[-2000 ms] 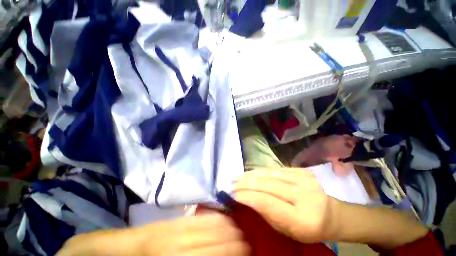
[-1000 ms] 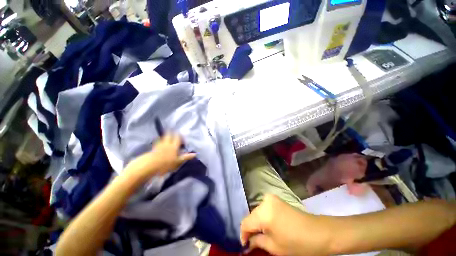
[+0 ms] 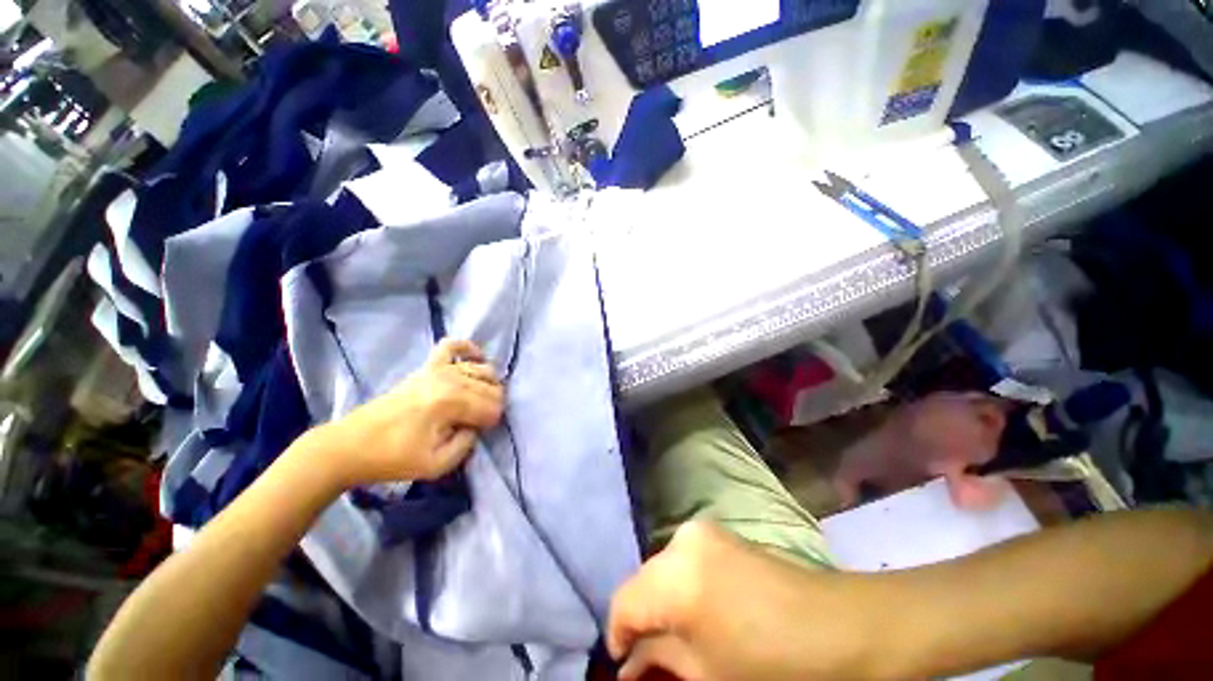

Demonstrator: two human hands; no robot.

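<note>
A part-sewn garment [image 3: 565,399], pale grey-blue side up with navy parts, lies from the needle area down over the table's front edge. My left hand [image 3: 446,415] pinches the garment near its middle, fingers bent on the cloth. My right hand [image 3: 685,605] is low at the garment's lower right corner, fingertips closed on its edge; the pinched edge is mostly hidden. The sewing machine [image 3: 825,87] stands behind, its needle end over the top of the garment.
Blue-handled snips [image 3: 871,213] lie on the white table [image 3: 745,266]. A pale strip [image 3: 991,200] hangs over its edge. A navy-and-pale garment heap [image 3: 266,173] is at left. A white sheet [image 3: 931,532] and cloth [image 3: 1131,306] are below at right.
My left hand has closed on the cloth, which lies flatter than a second ago. My right hand stays at the lower corner. Compared with two seconds ago, my left hand is higher and the machine shows more.
</note>
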